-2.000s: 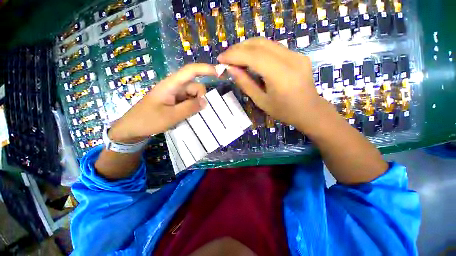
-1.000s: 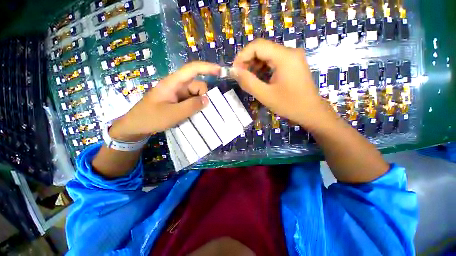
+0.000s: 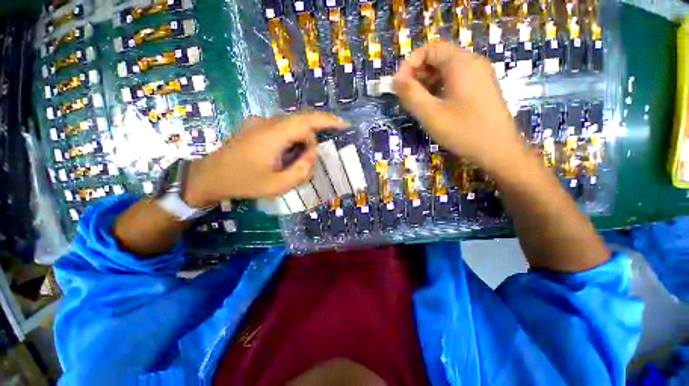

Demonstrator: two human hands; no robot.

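Observation:
My left hand (image 3: 261, 157) holds the white adhesive sheet (image 3: 326, 178), split by dark lines into strips, over the near left part of the clear blister tray (image 3: 613, 139). Its index finger points out to the right. My right hand (image 3: 400, 84) pinches a tiny whitish adhesive piece (image 3: 380, 85) at a black module end in the tray's upper row. Whether the piece touches the module cannot be told. Flex circuit modules (image 3: 344, 45) with amber middles and black ends stand in two rows; my right hand and forearm hide some.
A second blister tray (image 3: 106, 56) at left holds modules lying sideways in columns. Dark stacked trays (image 3: 16, 113) are at the far left edge. A yellow bin (image 3: 682, 105) is at the far right. Tiny white bits lie on the green mat (image 3: 642, 173).
My right hand has moved right and up, away from my left fingertips, with the small piece. My left hand and the sheet have dropped slightly. The view has shifted, bringing in the yellow bin.

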